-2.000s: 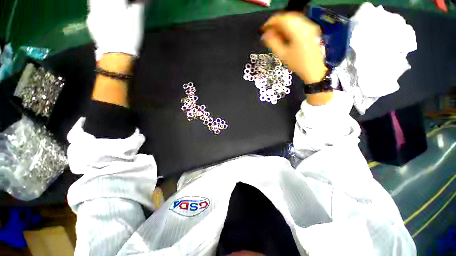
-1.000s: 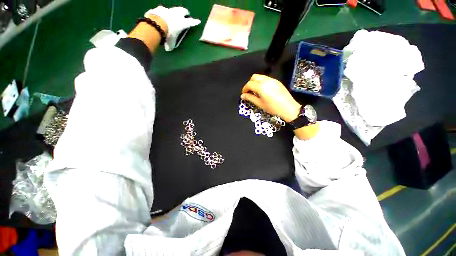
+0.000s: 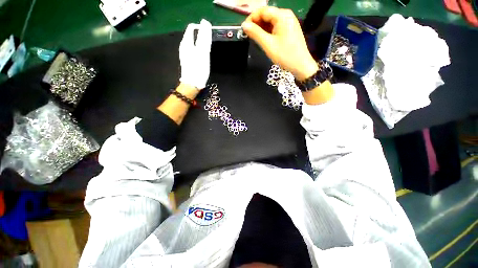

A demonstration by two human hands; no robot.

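My left hand (image 3: 195,56), in a white glove, holds the left side of a black unit (image 3: 229,51) with a pale, holed end face, at the top centre on the black mat. My bare right hand (image 3: 278,39) has thumb and forefinger pinched together at the unit's right end; whether a small part is between them is hidden. A heap of small pale rings (image 3: 285,86) lies beside and partly under my right wrist. A thin straggling cluster of rings (image 3: 224,112) lies below the unit.
A blue bin of hardware (image 3: 354,44) and a white crumpled cloth (image 3: 414,63) lie at right. A black box of silver hardware (image 3: 72,79) and a clear hardware bag (image 3: 47,142) are at left. A white-plated unit (image 3: 122,11) sits on the green surface. A dark upright tool (image 3: 317,12) stands at top.
My left hand has come back from the green surface at upper left and now holds a black unit on the mat. My right hand has moved up from the ring heap to the unit's end.
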